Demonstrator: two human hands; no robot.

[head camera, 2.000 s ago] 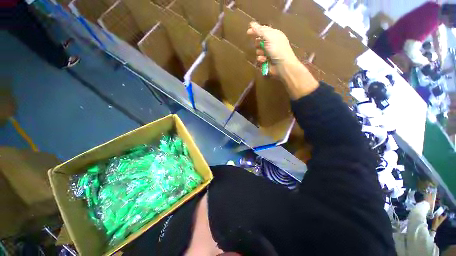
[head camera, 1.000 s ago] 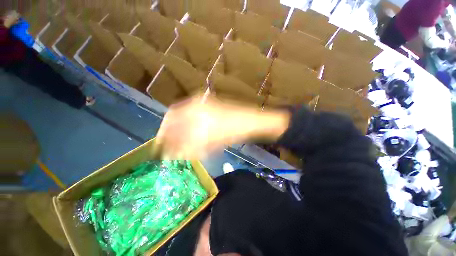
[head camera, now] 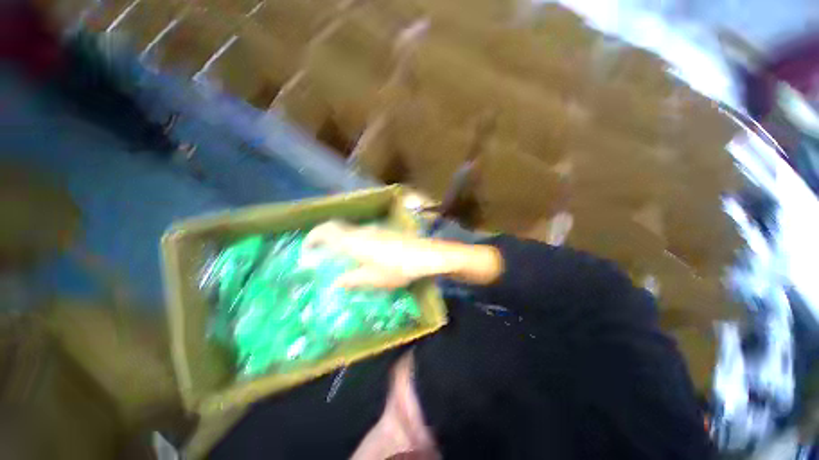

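Note:
A brown supply carton (head camera: 181, 332) is held at my body, left of centre, with many green accessory packs (head camera: 278, 314) inside. My right hand (head camera: 382, 256) reaches over the carton's right side, down onto the green packs. It is blurred, and whether its fingers hold a pack cannot be told. My left hand is not in view. Rows of open retail boxes (head camera: 530, 117) with raised brown flaps stand beyond the carton. The whole frame is blurred by motion.
The grey bench edge (head camera: 305, 148) runs diagonally beside the blue floor (head camera: 99, 243). White and dark camera units (head camera: 759, 314) lie at the far right. A person in dark clothing (head camera: 117, 99) stands at upper left. A person's dark red sleeve (head camera: 795, 72) shows at upper right.
My right hand went from above the retail boxes, now with no green pack visible in it, back to the supply carton and into it. The carton appears further right and higher as the view shifted.

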